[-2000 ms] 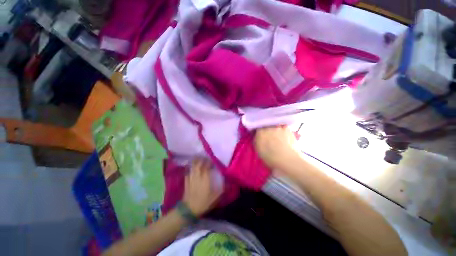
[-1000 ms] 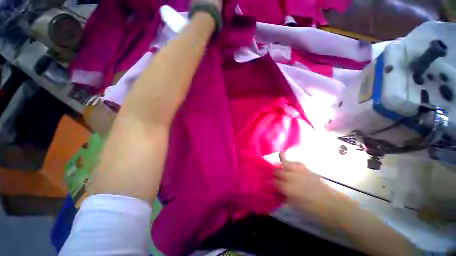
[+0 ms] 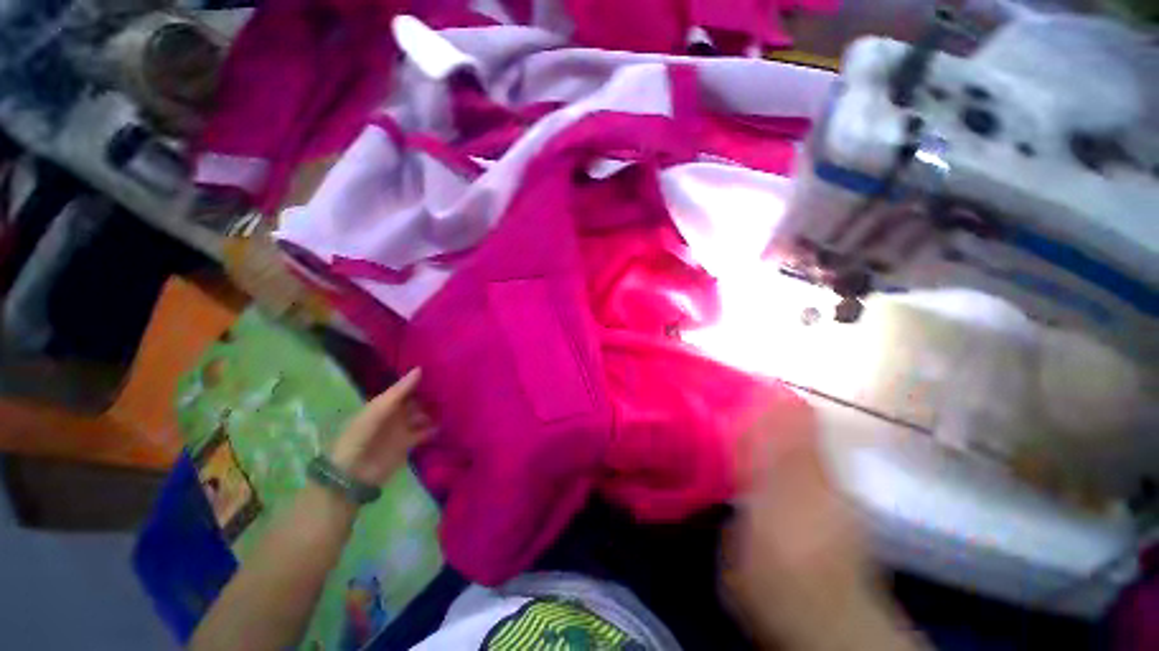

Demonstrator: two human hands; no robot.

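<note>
The magenta panel [image 3: 521, 343] lies spread in front of me, with a long rectangular stitched outline; its right part glows red under the lamp. Pale lilac parts [image 3: 432, 210] of the same garment are bunched beyond it. My left hand [image 3: 385, 435] is at the panel's left edge, fingers apart, fingertips against or just beside the cloth; I see no grip. My right hand [image 3: 791, 477] is blurred at the panel's right edge; whether it grips cloth cannot be told. The sewing machine [image 3: 877, 165] stands at the right, its needle area beside the bright light; the garment lies left of it.
The white machine bed [image 3: 928, 490] runs along the right. A green patterned board [image 3: 299, 420] and an orange stand [image 3: 178, 363] are at the left. More magenta pieces [image 3: 299, 95] lie at the back left. Another machine [image 3: 178, 57] shows blurred at the far left.
My left hand has come back from the far top to the garment's near left edge. My right hand has moved slightly right and nearer. The magenta panel lies flatter, with lilac parts showing beyond it.
</note>
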